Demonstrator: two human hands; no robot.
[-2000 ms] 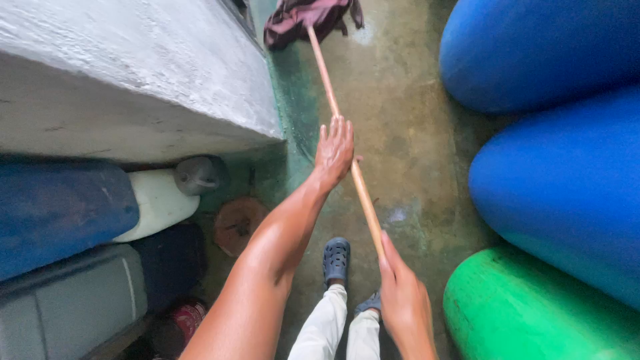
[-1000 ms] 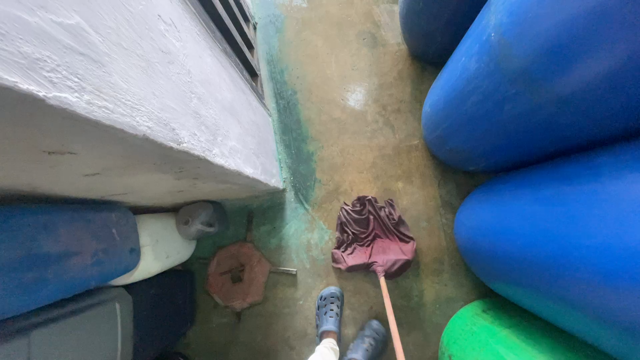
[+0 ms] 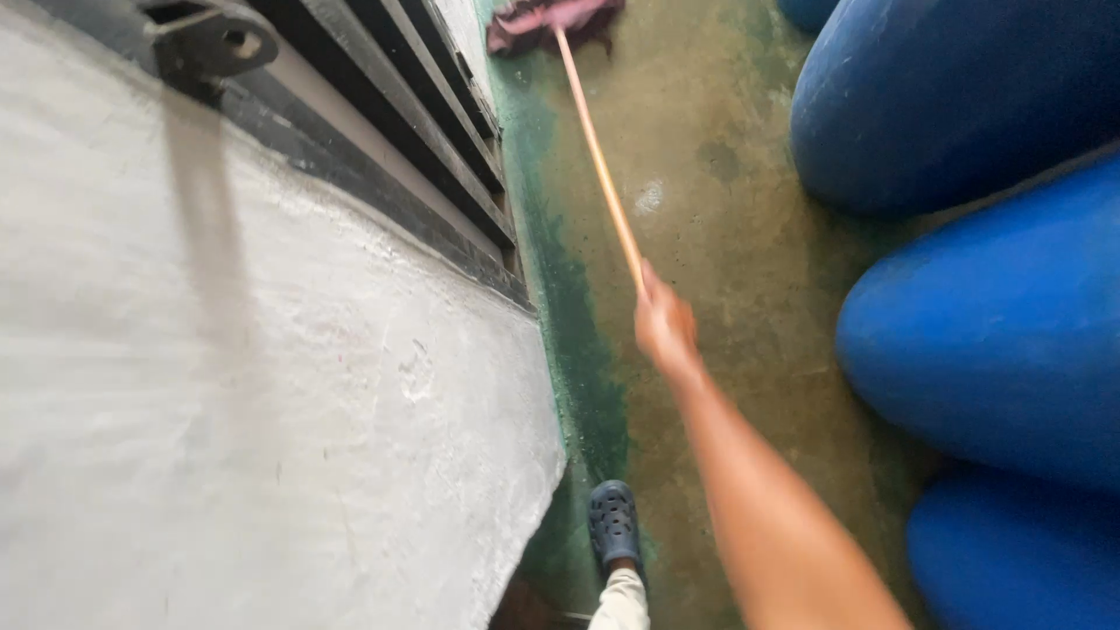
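My right hand [image 3: 667, 324] is closed around the wooden handle [image 3: 604, 171] of a mop, with the forearm coming in from the lower right. The handle runs up and slightly left from the fist to a dark maroon cloth mop head [image 3: 551, 24], which lies on the wet-looking concrete floor [image 3: 691, 254] at the top edge, near the foot of the wall. The handle's other end is hidden by the hand and forearm. My left hand is out of view.
A rough white wall [image 3: 350, 420] with a dark metal barred gate [image 3: 411, 114] fills the left. Large blue plastic drums [image 3: 989, 324] line the right side. A foot in a dark blue clog [image 3: 614, 521] stands near the wall's corner.
The mop head was close to the feet one second ago and is now far out ahead. Two seconds ago both hands held the handle; only the right shows now. The view has moved forward.
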